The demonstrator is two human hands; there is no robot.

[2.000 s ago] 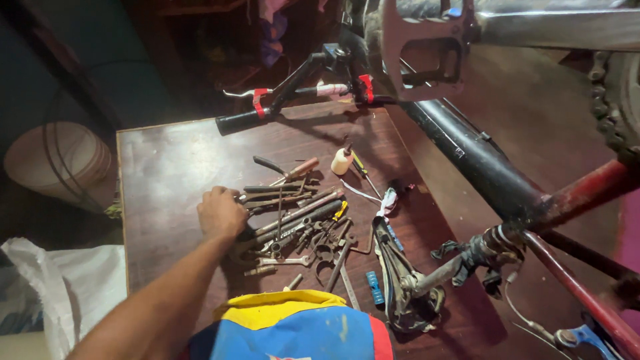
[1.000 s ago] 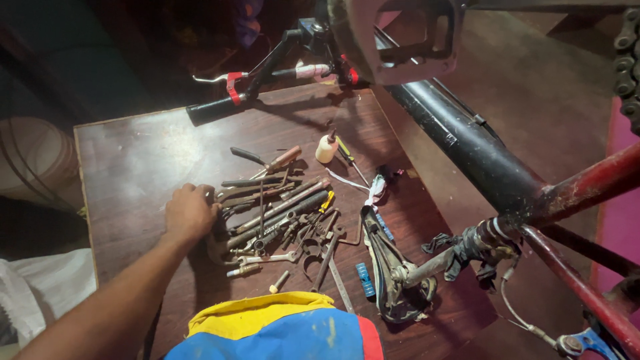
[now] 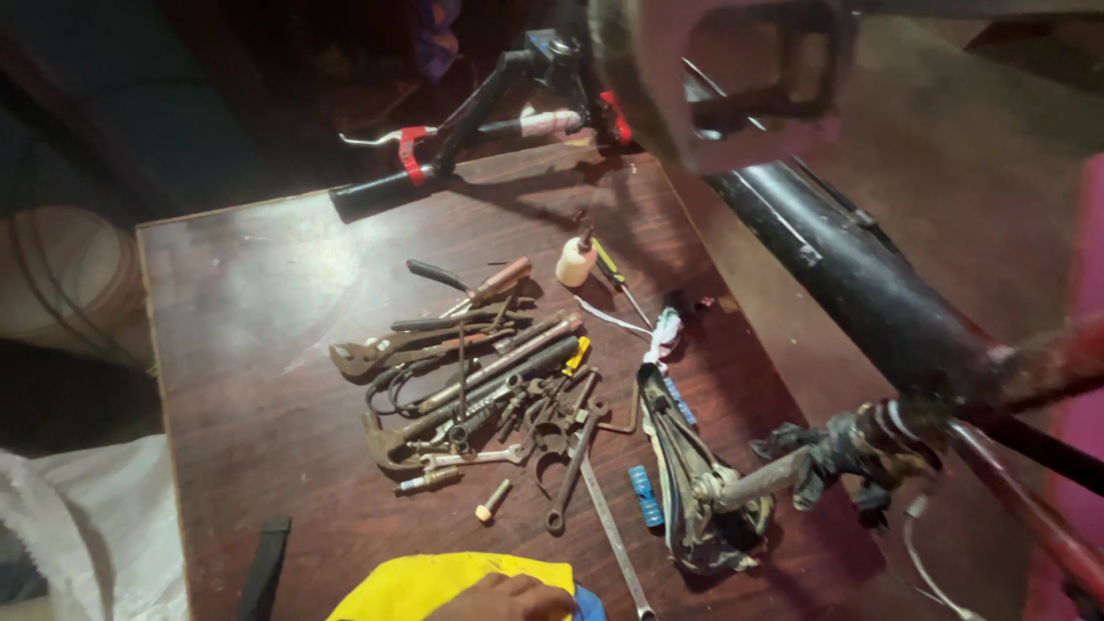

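Observation:
What appears to be my left hand [image 3: 511,598] is at the bottom edge, over the yellow and blue cloth [image 3: 457,569]; its fingers are only partly visible. My right hand is out of view. Beyond the cloth, a pile of hand tools lies on the wooden tabletop [image 3: 250,362]. It includes an adjustable wrench [image 3: 358,355], a claw hammer [image 3: 385,444], an open-end wrench [image 3: 479,457] and a ring spanner [image 3: 573,479]. A bolt [image 3: 494,501] lies nearer me. Behind the pile stands a small white bottle [image 3: 575,261], beside a screwdriver [image 3: 619,278].
An upturned bicycle's saddle [image 3: 699,492] and handlebar [image 3: 379,195] are at the table. Its black frame tube [image 3: 862,276] slants across the right, with a blurred pedal [image 3: 759,78] above. A white bucket [image 3: 69,276] and white sack [image 3: 103,517] are left; a dark strap [image 3: 266,565] lies near front.
My left hand was at the left end of the tool pile in both earlier frames. It has left the pile, and the adjustable wrench and hammer heads now show there.

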